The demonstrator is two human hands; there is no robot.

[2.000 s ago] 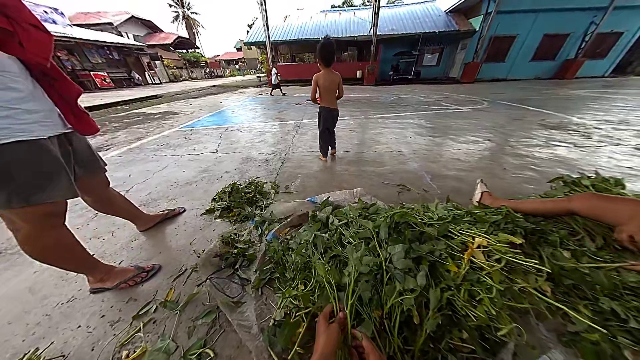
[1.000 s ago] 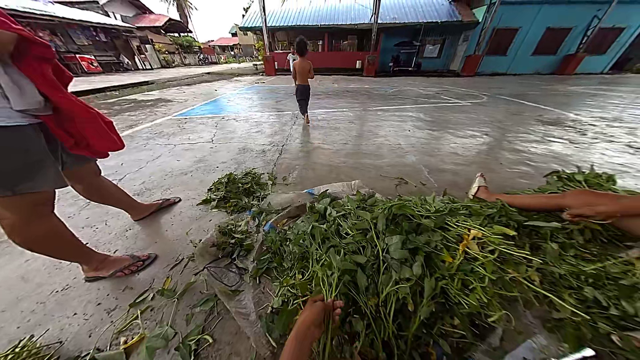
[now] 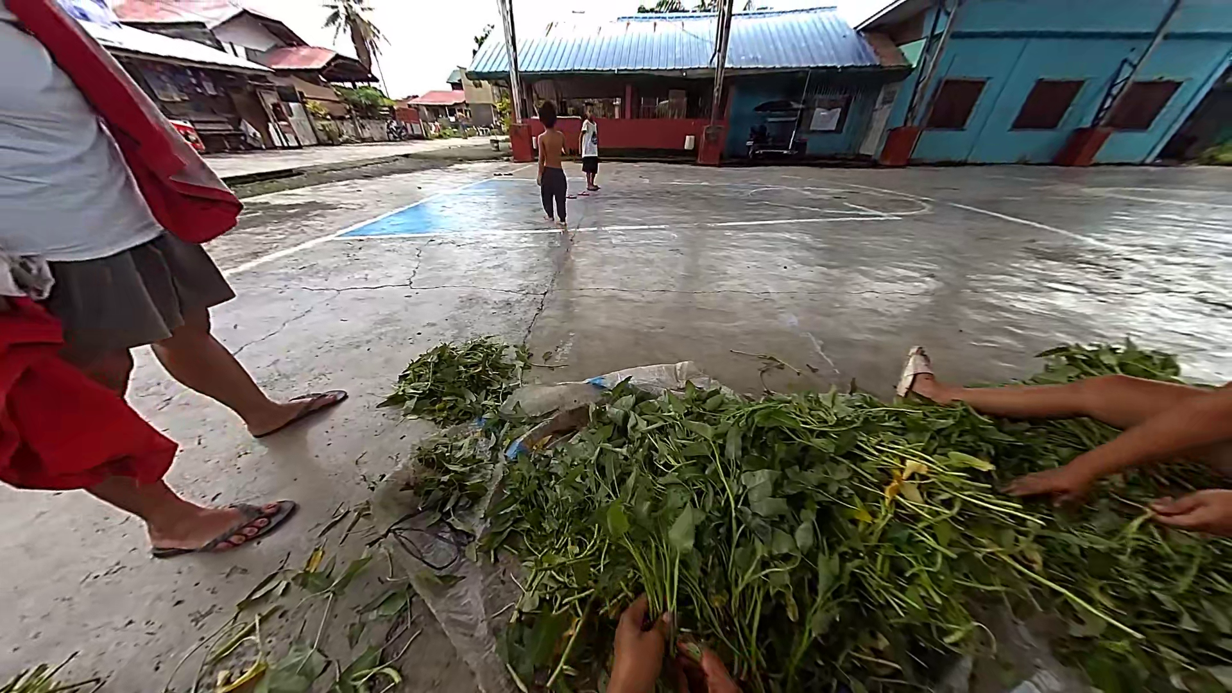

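Note:
A large heap of leafy green stems lies on plastic sheeting in front of me. At the bottom of the head view, my left hand grips the lower ends of a few upright stems. Just right of it, partly cut off by the frame edge, is my right hand, low against the heap; its fingers are partly hidden, and whether it holds a stem cannot be told. A smaller pile of greens sits beyond the sheeting's far left part.
At left stands a person in flip-flops with red cloth. At right, another person's hands touch the heap, a leg stretched along it. Loose leaves litter the wet concrete. Two people stand farther off on the painted court.
Both my hands are now at the heap's near edge; one second ago only one showed. The shirtless person has walked farther away. The red cloth at left has shifted.

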